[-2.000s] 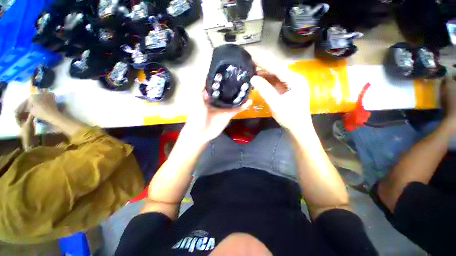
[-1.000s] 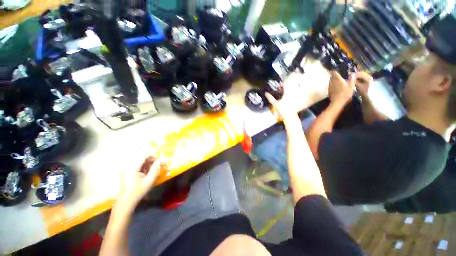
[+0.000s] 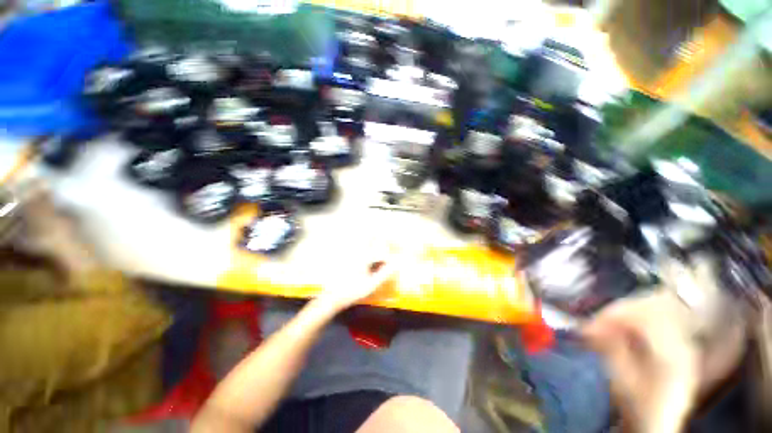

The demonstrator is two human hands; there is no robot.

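Observation:
My left hand (image 3: 360, 283) rests at the orange-yellow taped front edge of the bench. A small dark spot shows at its fingertips; I cannot tell whether it is a held part. My right hand (image 3: 647, 338) is raised at the right and strongly blurred. A large black camera unit with a silvery inside (image 3: 567, 266) is just beyond and left of its fingers. I cannot tell whether the hand touches it. A part-finished camera unit (image 3: 270, 232) sits on the bench, left of and beyond my left hand.
Many black camera units (image 3: 233, 114) crowd the back left; more stand back right. A pale metal fixture (image 3: 406, 173) is at centre rear. A blue plastic thing (image 3: 55, 68) is far left. A red tool (image 3: 537, 337) hangs at the front edge. A person's mustard sleeve (image 3: 76, 338) is left.
The black shell held between my hands two seconds ago is no longer there. My right hand moved far right. The view swung right, then partly back left.

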